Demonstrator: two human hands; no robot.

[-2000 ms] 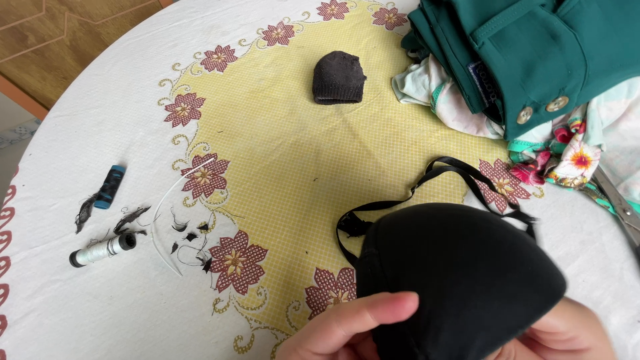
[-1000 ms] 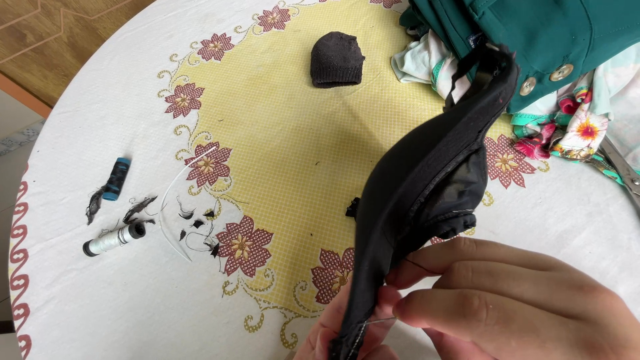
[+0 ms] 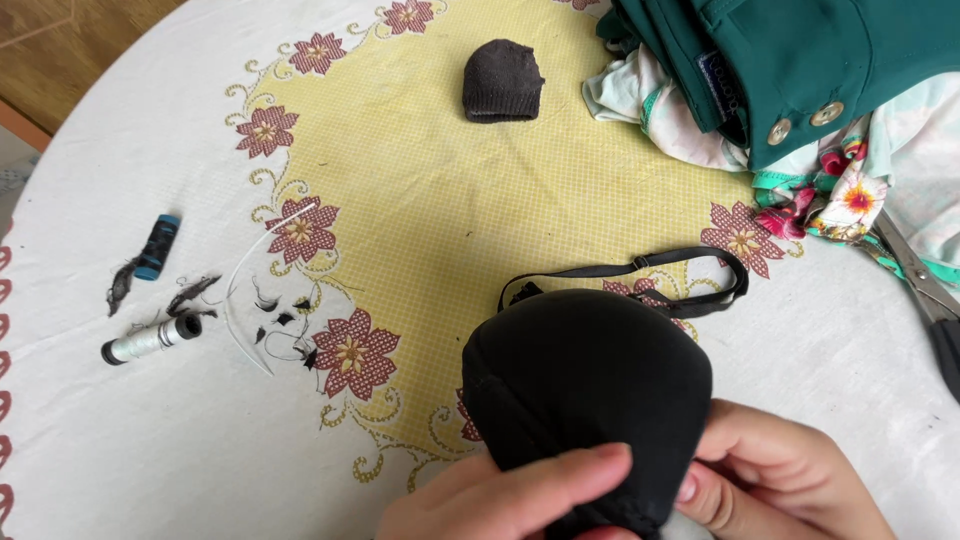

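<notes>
A black bra [image 3: 592, 375] is held at the lower middle of the view, one smooth cup facing up. My left hand [image 3: 510, 487] grips its lower edge, fingers lying over the cup. At the cup's lower right edge, my right hand [image 3: 772, 480] pinches the fabric between thumb and fingers. The black strap [image 3: 720, 300] with its slider loops on the table beyond the cup. Any needle or thread at the fingers cannot be made out.
On the left lie a dark thread spool [image 3: 157, 247], a white thread spool [image 3: 150, 340], a curved white strip [image 3: 229, 300] and black scraps [image 3: 283, 319]. A dark knitted piece [image 3: 502, 81] sits farther back. Green garment [image 3: 810, 67], floral cloth [image 3: 855, 196] and scissors [image 3: 919, 277] are at right.
A second ago the bra stood edge-on, with both hands at its lower edge; now the cup's smooth outside faces up. The strap has come down onto the table.
</notes>
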